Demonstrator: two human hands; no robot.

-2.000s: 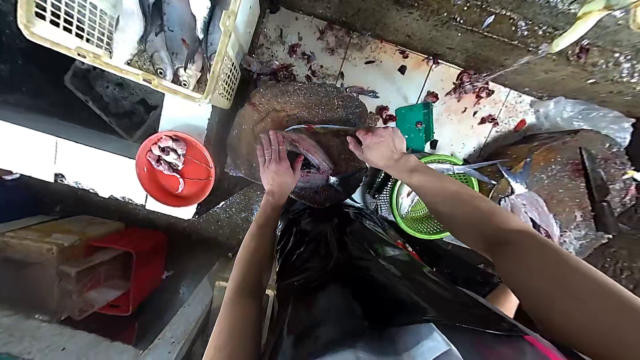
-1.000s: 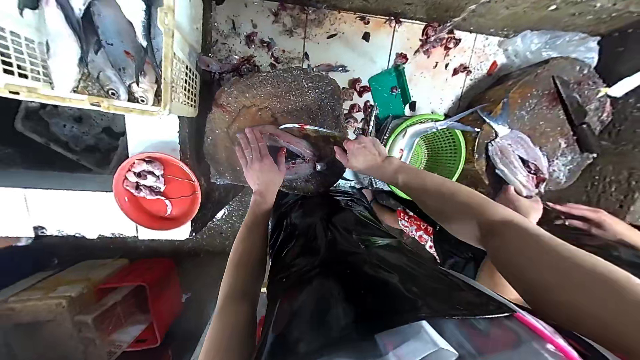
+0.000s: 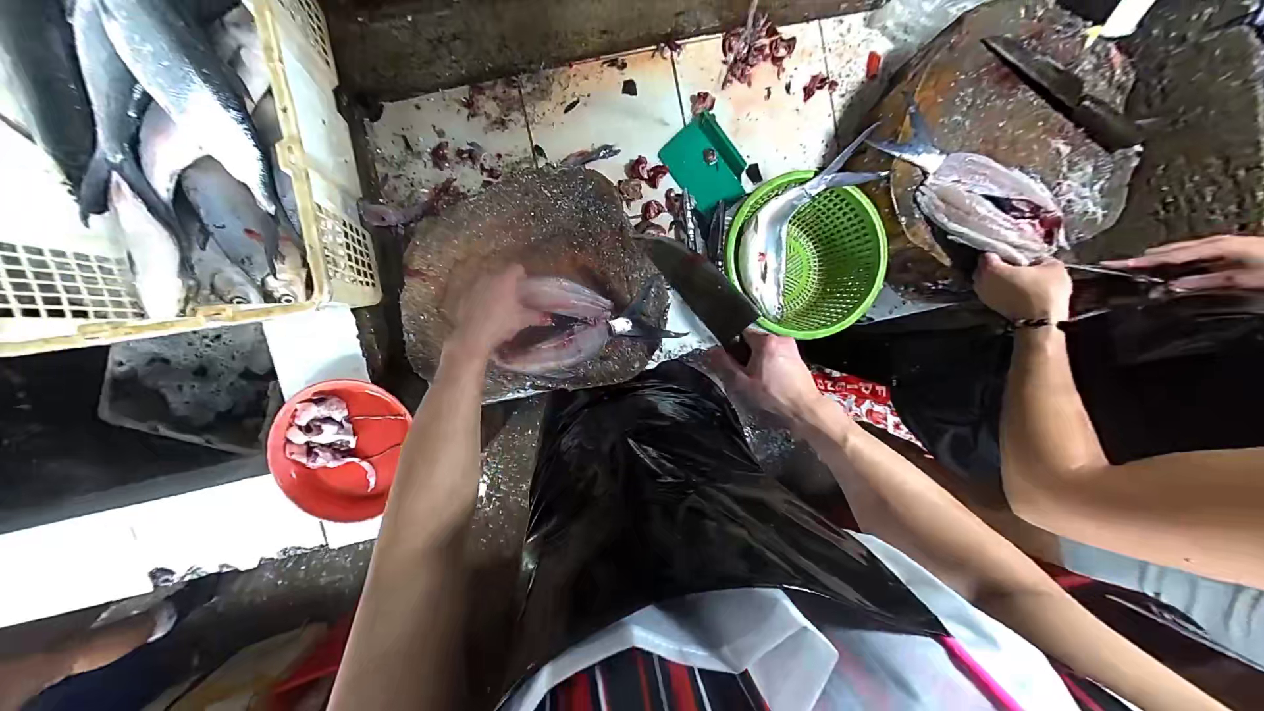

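A split fish [image 3: 563,341] lies opened flat on a round wooden chopping block [image 3: 533,222], its tail pointing right. My left hand [image 3: 491,308] is on the fish's left end; its fingers are blurred, so whether they grip or only press cannot be told. Just right of the block, my right hand [image 3: 773,373] grips the handle of a cleaver [image 3: 699,286], whose broad dark blade points up and left beside the fish's tail. A green plastic basket [image 3: 851,257] holding a whole silvery fish [image 3: 770,247] stands right of the cleaver.
A cream plastic crate [image 3: 348,252] of whole fish stands at the upper left, above a red plate [image 3: 341,499] of fish pieces. A green plastic piece [image 3: 703,163] lies among scraps. At right, a co-worker's hands [image 3: 1027,288] are at another block [image 3: 1086,183] with a split fish and cleaver.
The fish on my block now lies spread open, with its tail to the right. My right hand has moved off the fish to the block's right side, with the cleaver plainly in view. The view has shifted.
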